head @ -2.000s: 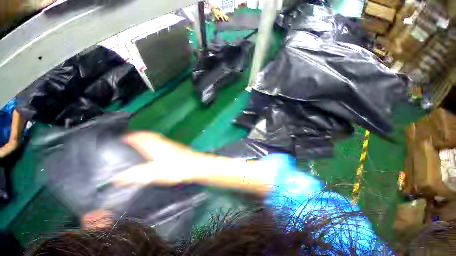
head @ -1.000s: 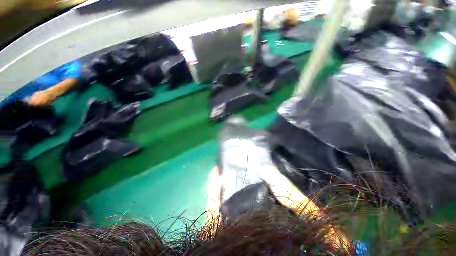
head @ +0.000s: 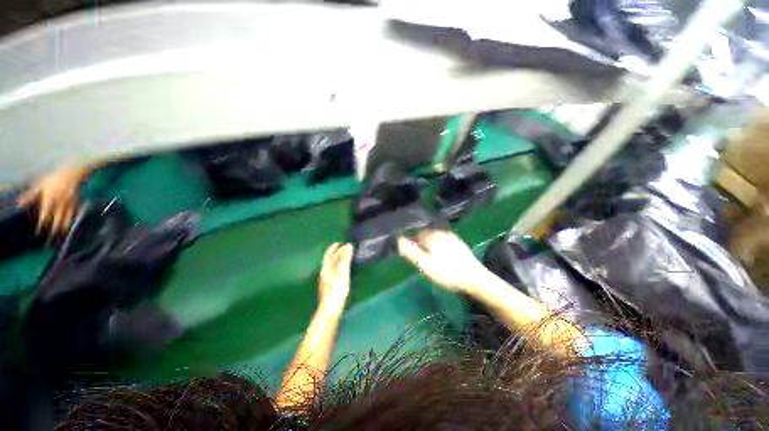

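A black packet lies over the green conveyor belt, ahead of me. My left hand is at its near left corner, fingers together on the edge. My right hand is at its near right corner, fingers bent onto the film. Blur hides the exact finger contact and whether the packet rests fully on the belt. Another dark packet lies just beyond to the right. The lighter green worktop is nearest my body.
A pale overhead shelf crosses above the belt. A slanting post stands at right, beside heaped black bags. Dark bags lie at left, where another person's hand reaches in. Hair covers the bottom edge.
Both hands have moved forward from the worktop to the belt with the packet. The view has shifted, so the shelf fills more of the top. The other person's hand has moved over the left bags.
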